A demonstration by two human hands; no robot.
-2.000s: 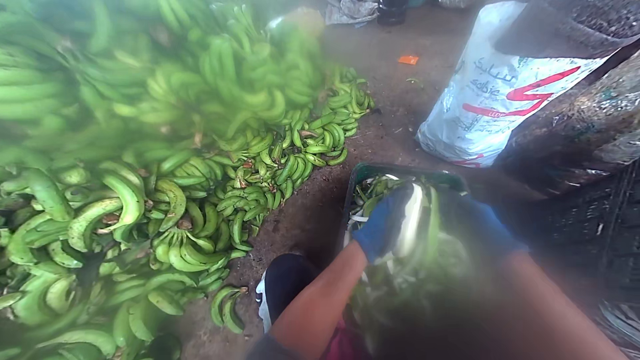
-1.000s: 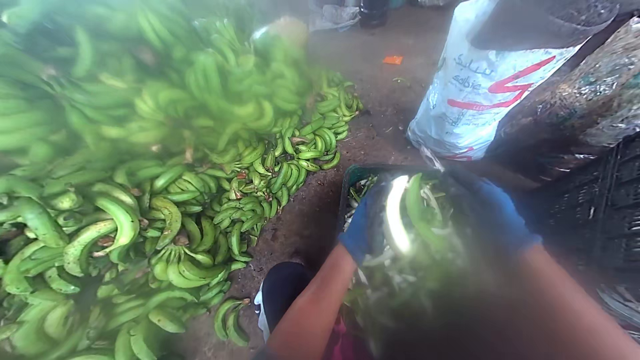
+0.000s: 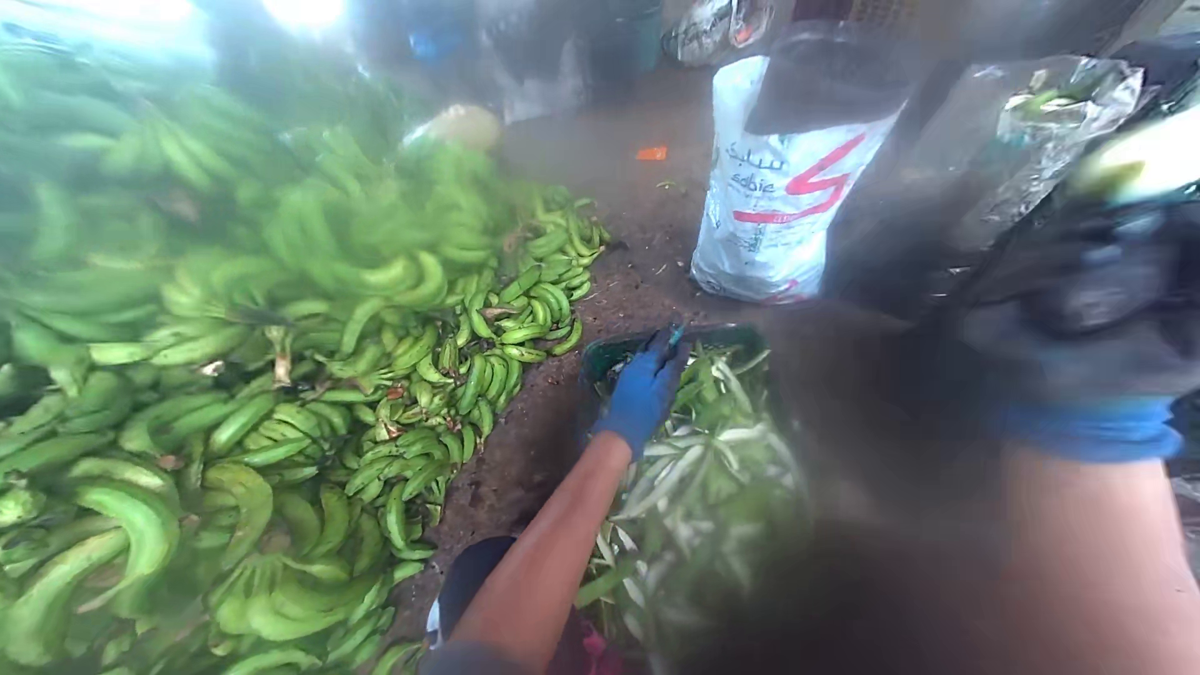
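Observation:
My left hand [image 3: 643, 389], in a blue glove with dark fingers, reaches over the left rim of a dark green crate [image 3: 750, 339]. Its fingertips are near a small teal thing, and I cannot tell whether it grips that. Green and white peels [image 3: 698, 469] fill the crate. My right hand [image 3: 1092, 309], gloved alike, is raised at the far right and blurred. A pale, peeled-looking banana [image 3: 1153, 159] is at its fingers, seemingly held. The lens is smeared over the lower right.
A large heap of green bananas [image 3: 272, 431] covers the floor on the left. A white plastic sack [image 3: 778, 197] with red marks stands beyond the crate. Right of it is a crumpled clear bag [image 3: 1022, 141]. A small orange scrap [image 3: 652, 153] lies on the dirt floor.
My hands were together over the crate around a pale banana and have parted. My right hand has moved up and to the right; my left is at the crate's left side. The view has tilted up.

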